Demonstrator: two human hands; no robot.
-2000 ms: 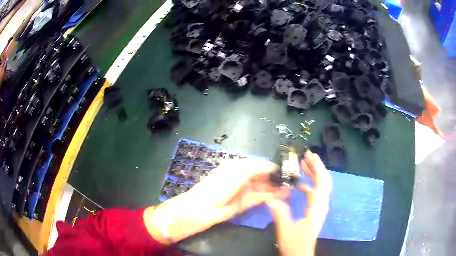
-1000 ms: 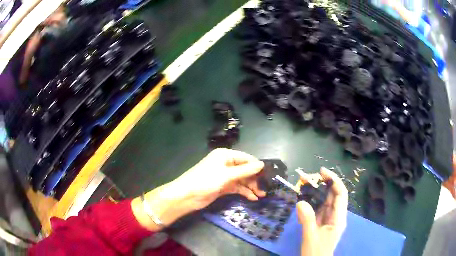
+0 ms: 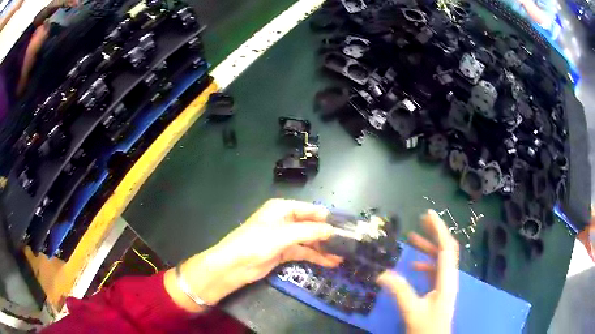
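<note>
My left hand (image 3: 277,238) grips a black plastic housing (image 3: 340,240) between thumb and fingers. A brass or silver piece (image 3: 368,228) shows at the housing's right side, blurred. My right hand (image 3: 430,280) is just right of it, fingers apart, with nothing visible in it. Below both hands lies a blue board (image 3: 489,301), with rows of small black-and-silver sub-assemblies (image 3: 326,287) on its left part. Joined black housings (image 3: 297,156) with a brass strip lie on the green bench behind my left hand.
A large pile of black housings (image 3: 450,98) covers the back right. Loose brass strips (image 3: 463,222) lie right of my hands. Stacked trays of assemblies (image 3: 91,117) stand at the left, beyond the yellow edge (image 3: 140,169). A small black part (image 3: 220,106) lies near that edge.
Since one second ago, my right hand has opened and moved slightly right of the housing. A bright metal piece now shows on the housing in my left hand. Earlier, the view also swung rightward.
</note>
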